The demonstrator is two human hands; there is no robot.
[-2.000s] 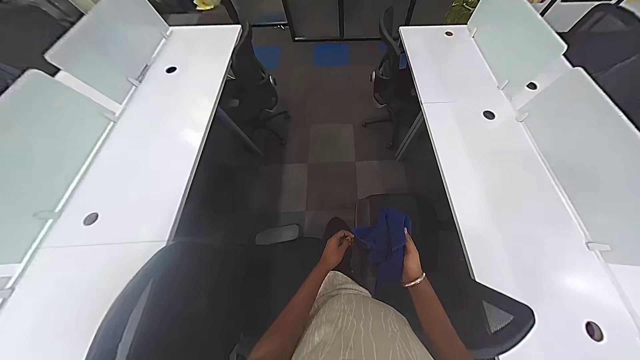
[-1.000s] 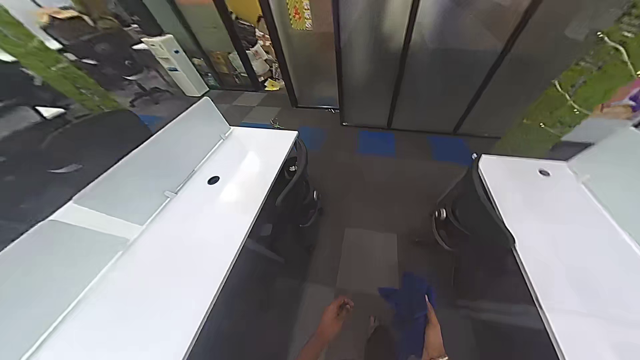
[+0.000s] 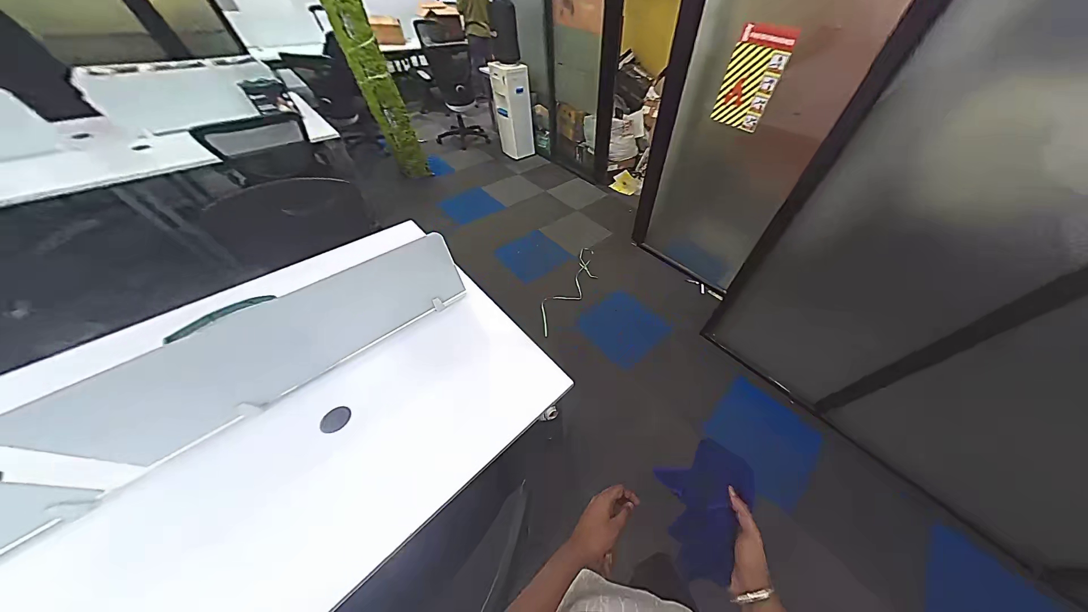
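A dark blue cloth [image 3: 710, 518] hangs in loose folds from my right hand [image 3: 748, 544], low in the view and right of centre. A bracelet circles that wrist. My left hand [image 3: 602, 523] is to the left of the cloth, apart from it, with the fingers partly curled; no object shows in it. Beneath both hands lies the carpeted floor.
A white desk [image 3: 442, 365] with a frosted divider [image 3: 255, 348] stands at the left. Dark-framed glass panels [image 3: 850, 212] line the right. A thin cable [image 3: 580, 276] lies on the carpet. Farther off are a water dispenser [image 3: 512, 110], office chairs [image 3: 450, 76] and a person [image 3: 478, 34].
My left hand has come away from the blue cloth, which it was near or touching two seconds ago. The view has moved forward and turned left, to the end of the desk row.
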